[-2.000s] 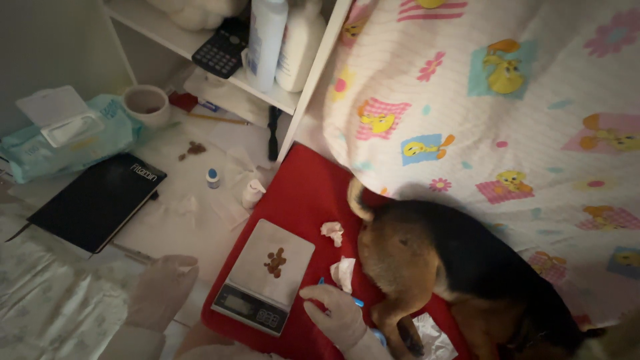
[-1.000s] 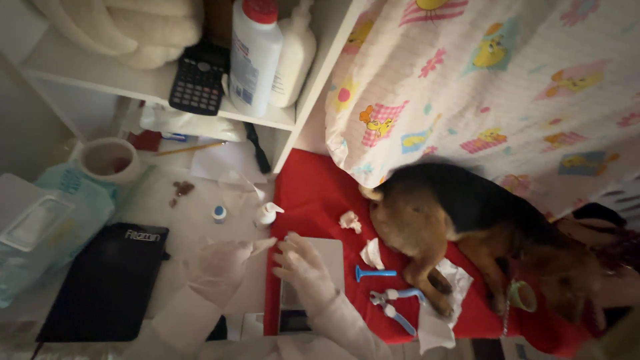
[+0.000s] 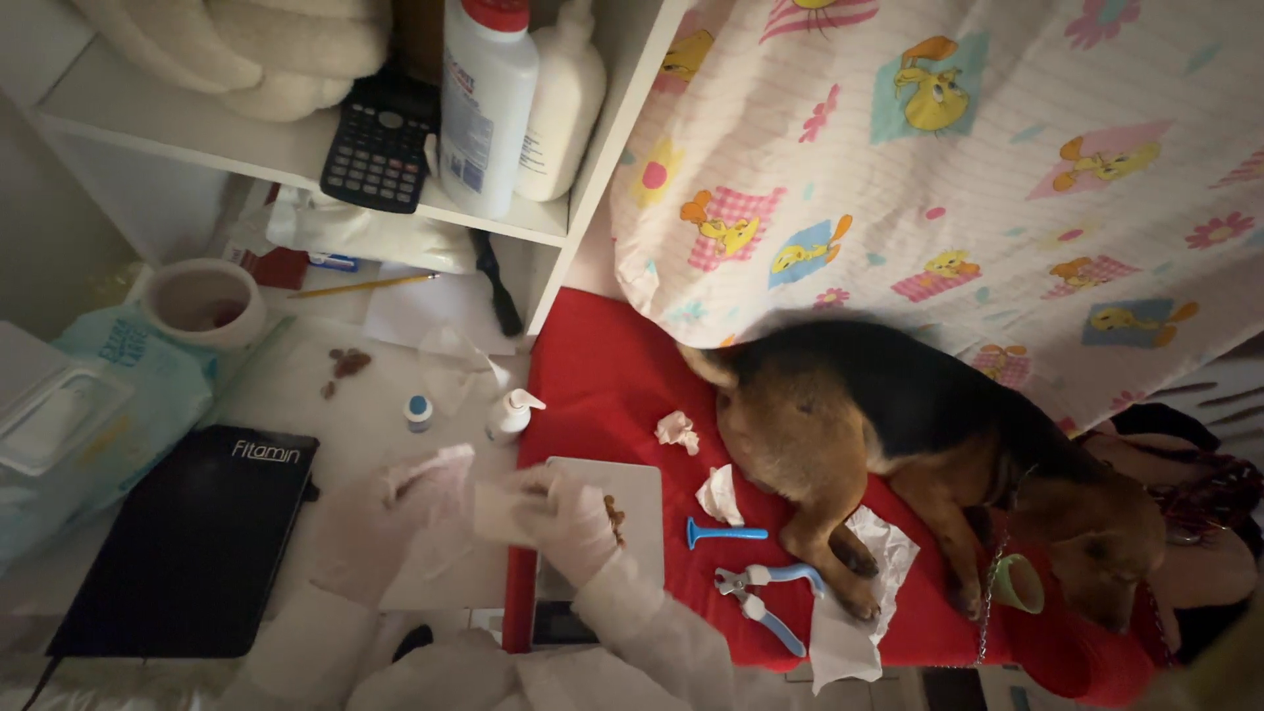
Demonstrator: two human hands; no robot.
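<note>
My left hand [image 3: 380, 523], in a pale glove, is blurred above the white table, left of the scale; whether it holds anything is unclear. Over the digital scale [image 3: 642, 484] is my gloved right hand [image 3: 568, 523], its fingers bent near a blurred pale patch that I cannot identify. Brown pellets [image 3: 614, 518] lie on the scale plate beside this hand. A black and tan dog [image 3: 889, 415] lies on its side on the red cloth [image 3: 592, 385]. Between scale and dog are a blue razor [image 3: 726, 534], nail clippers [image 3: 765, 597] and crumpled tissues [image 3: 719, 494].
A white pump bottle [image 3: 512, 415], a small blue-capped vial [image 3: 419, 413] and more brown pellets [image 3: 346, 365] stand or lie left of the cloth. Further left are a black notebook [image 3: 188, 543], wipes [image 3: 109, 405] and a cup [image 3: 205, 301]. A shelf [image 3: 178, 133] holds a calculator [image 3: 380, 143] and bottles.
The view has shifted. My right hand, right of the scale two seconds ago, is now over it. Both hands have moved apart since one second ago, and pellets on the scale show again.
</note>
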